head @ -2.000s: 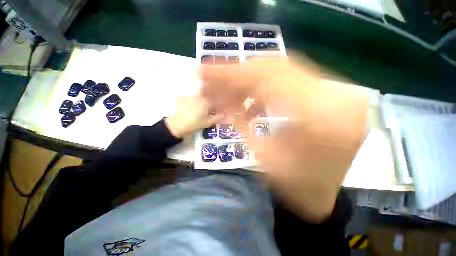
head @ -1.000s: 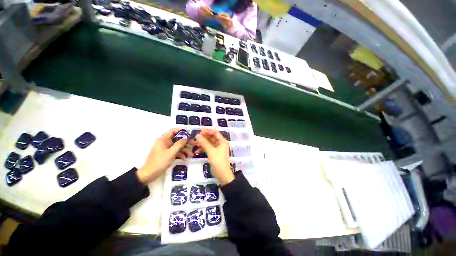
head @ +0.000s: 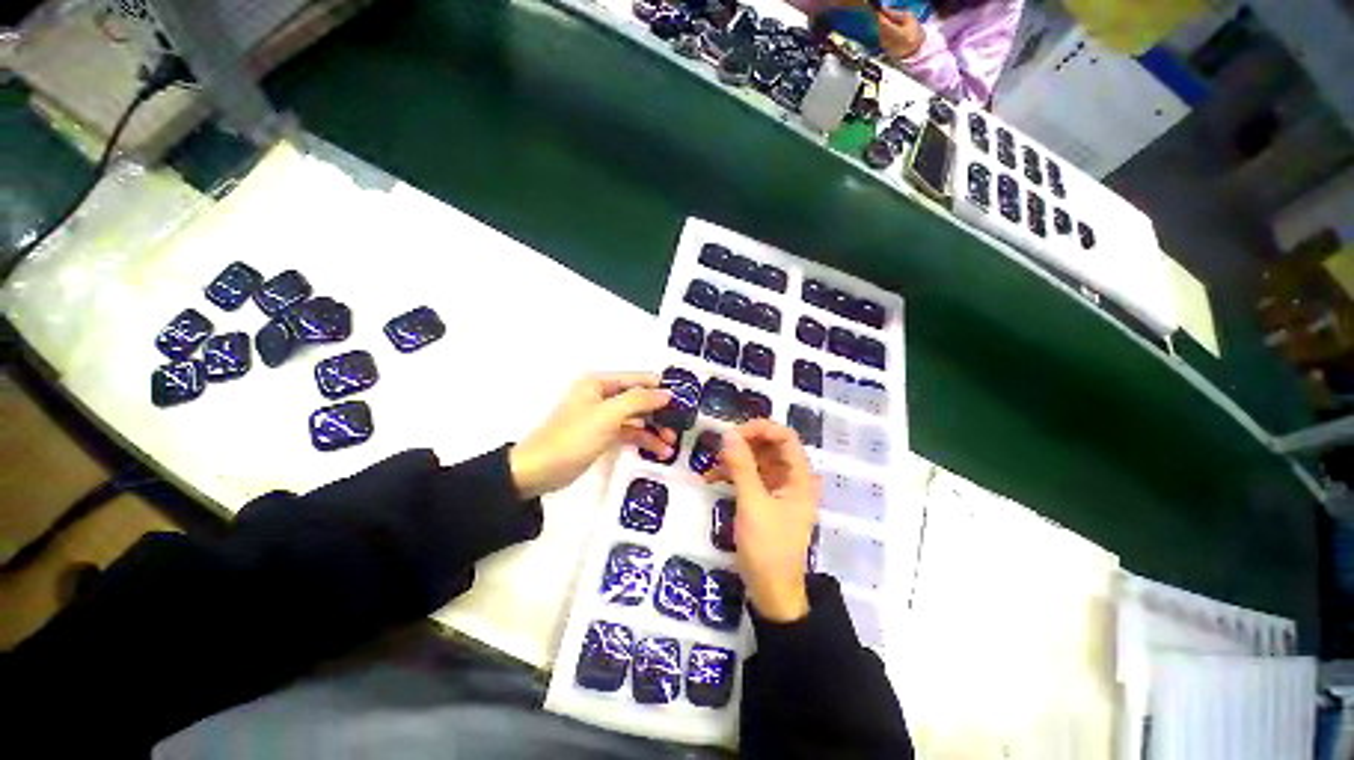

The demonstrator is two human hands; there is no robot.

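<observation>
A white blister tray (head: 891,446) with pockets of glossy black housings lies in front of me, slanting away. My left hand (head: 597,431) is over its left side and holds a black housing (head: 679,392) between thumb and fingers. My right hand (head: 768,498) is just right of it over the tray, fingertips bent together near another dark unit; whether they pinch something is unclear. Both wrists show in black sleeves. Several right-column pockets hold no dark units.
A loose pile of black housings (head: 322,319) lies on white paper at left. Stacked white trays (head: 1233,698) stand at far right. A green strip (head: 520,178) runs behind the tray. Across it, a person in a pink sleeve (head: 973,52) sits near more housings and another tray.
The view has turned, so the tray now slants. My right hand has moved a little away from my left hand, down and right. My left hand still holds the housing.
</observation>
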